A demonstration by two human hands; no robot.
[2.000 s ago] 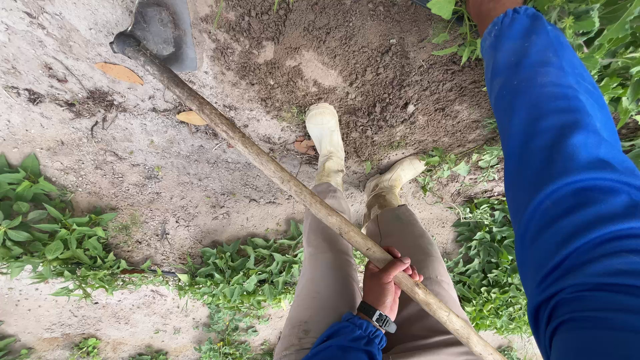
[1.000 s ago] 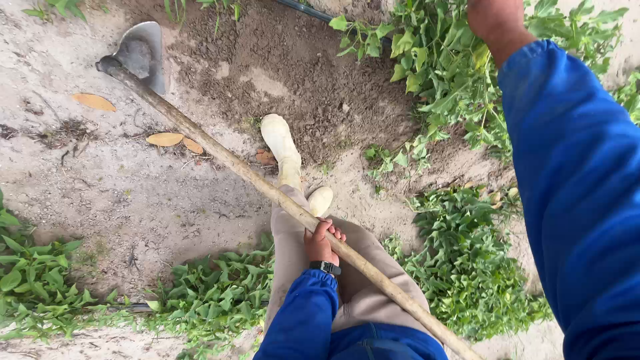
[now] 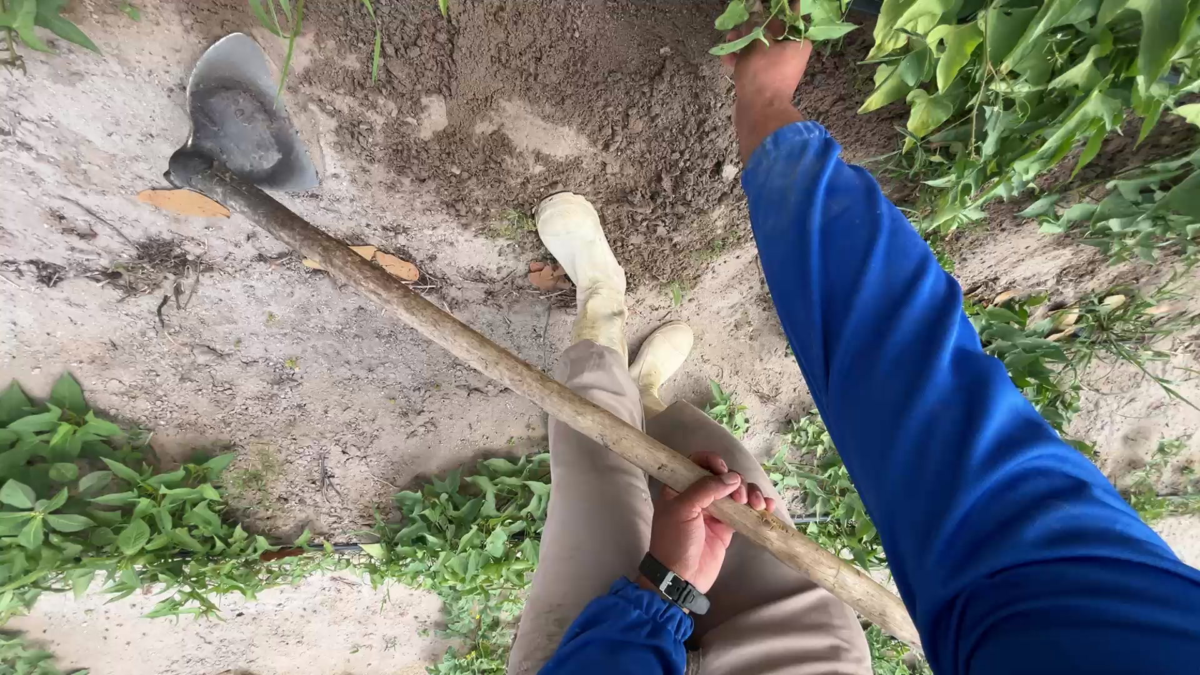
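Observation:
My left hand (image 3: 698,525), with a black-strapped watch at the wrist, grips the long wooden handle (image 3: 497,361) of a hoe across my thighs. The hoe's worn metal blade (image 3: 242,127) rests on the sandy ground at the upper left. My right hand (image 3: 771,75) reaches to the top edge, its fingers curled around a leafy green vine (image 3: 825,21); leaves partly hide the fingertips. That arm, in a blue sleeve, stretches up from the lower right.
My pale rubber boots (image 3: 581,239) stand beside loose brown soil (image 3: 647,122). Leafy plants (image 3: 1012,84) crowd the upper right, and more plants (image 3: 122,497) grow at the lower left. A thin dark hose (image 3: 342,547) runs through the lower row.
My right hand has come into fuller view among the vine leaves at the top. My left hand still holds the hoe handle. The boots have shifted, and the view has moved.

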